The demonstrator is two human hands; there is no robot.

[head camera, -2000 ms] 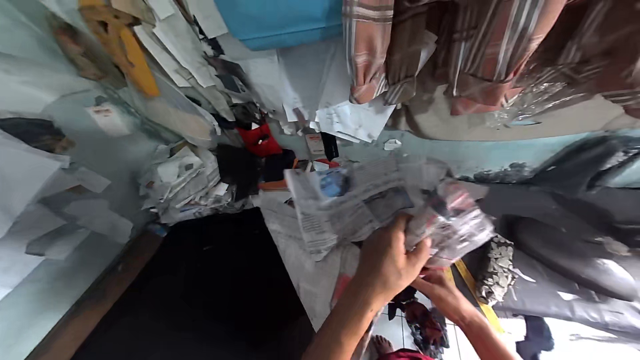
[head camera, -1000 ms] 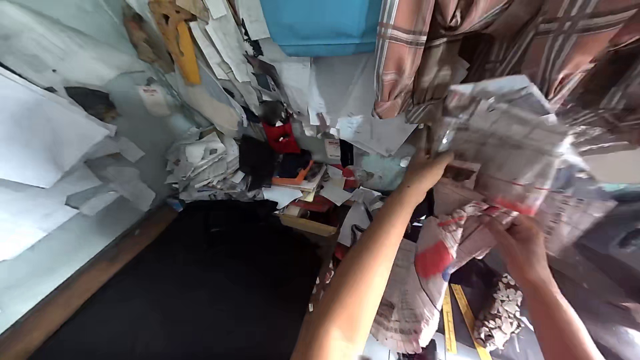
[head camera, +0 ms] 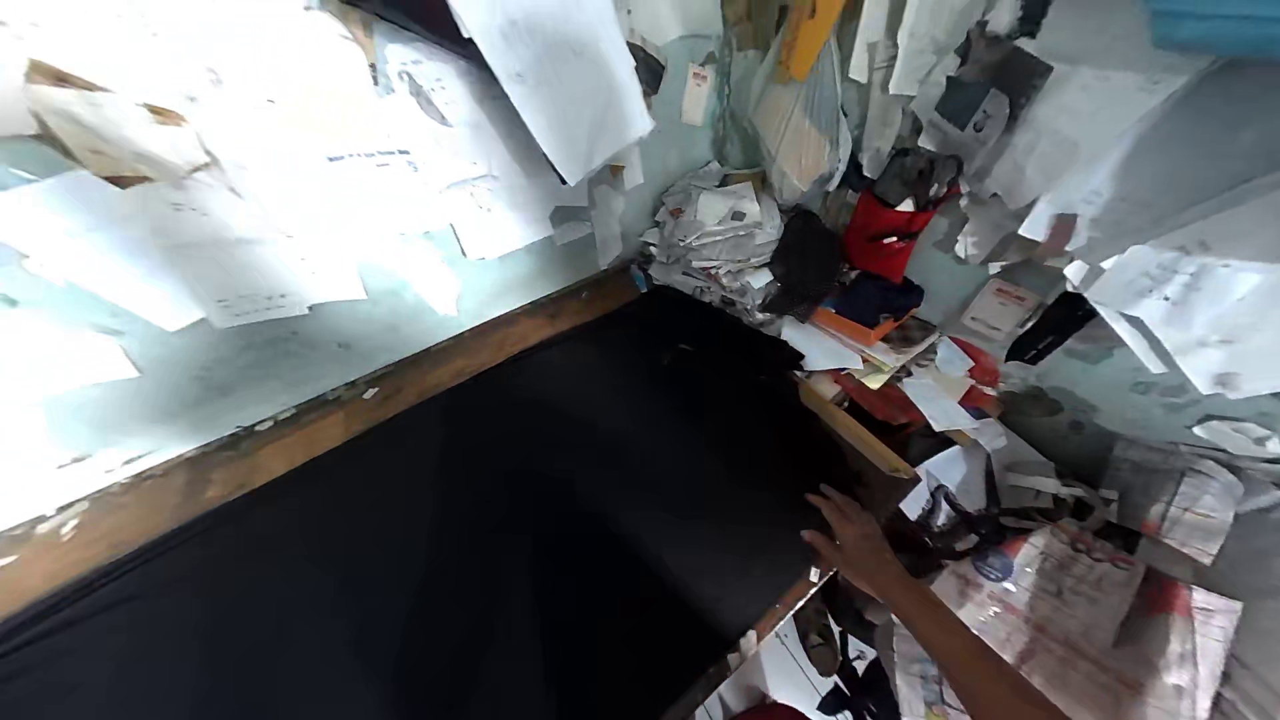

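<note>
My right hand (head camera: 852,545) reaches in from the lower right, fingers apart and holding nothing, at the right edge of a black cloth (head camera: 560,500) spread over a wood-edged table. Whether the fingertips touch the cloth I cannot tell. Behind the forearm lie printed newspaper sheets (head camera: 1050,590), creased and partly overlapped. My left hand is out of view.
A wooden ledge (head camera: 330,430) runs between cloth and wall. In the corner stand a paper pile (head camera: 715,235), a red pouch (head camera: 885,235) and an orange box (head camera: 862,325). Loose papers (head camera: 935,400) and a wooden strip (head camera: 855,430) lie nearer. Sheets (head camera: 560,80) hang on the walls.
Both hands held newspaper sheets in the earlier frames; now the sheets lie at the right and my right hand is empty. My left hand has left view. The view has swung left.
</note>
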